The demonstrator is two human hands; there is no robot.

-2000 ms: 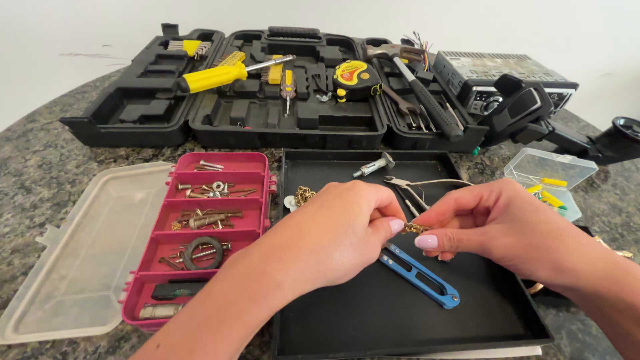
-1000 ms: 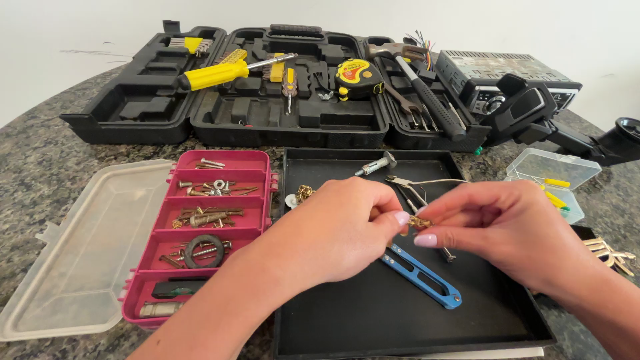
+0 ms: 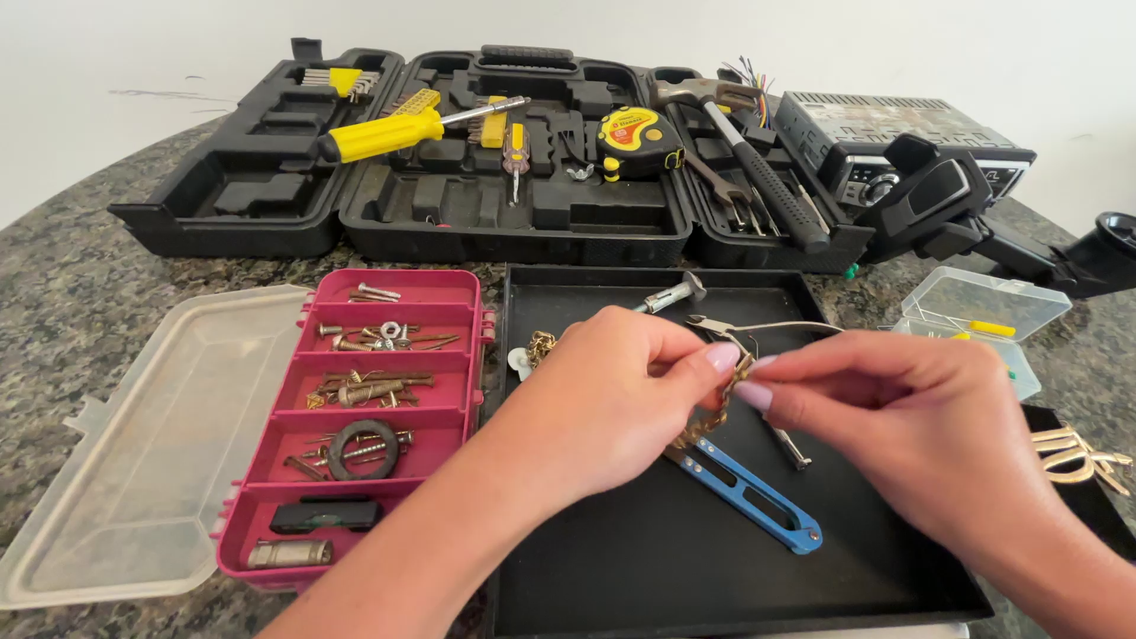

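Observation:
Over the black tray (image 3: 799,586), my left hand (image 3: 621,390) pinches a gold-coloured chain (image 3: 728,399) between thumb and forefinger. The fingertips of my right hand (image 3: 879,408) close on the chain's upper end, touching or almost touching the left fingertips. Part of the chain hangs below the left fingers. Beneath the hands lie a blue-handled folding tool (image 3: 754,497) and a small metal rod-like piece (image 3: 788,448). Small pliers (image 3: 714,326) and a metal bolt-like fitting (image 3: 672,293) rest behind them. Another heap of chain (image 3: 540,346) is beside a white disc (image 3: 520,362).
A pink compartment box (image 3: 328,373) of screws, with its clear lid open, stands left. Behind is a black tool case (image 3: 515,240) holding a yellow screwdriver (image 3: 390,135), tape measure (image 3: 635,142) and hammer (image 3: 754,164). A car radio (image 3: 905,133) and clear small box (image 3: 994,302) are right.
The chain now shows more below my left fingers, and both hands still meet at it. Gold-coloured pieces at the right edge show more plainly than two seconds ago.

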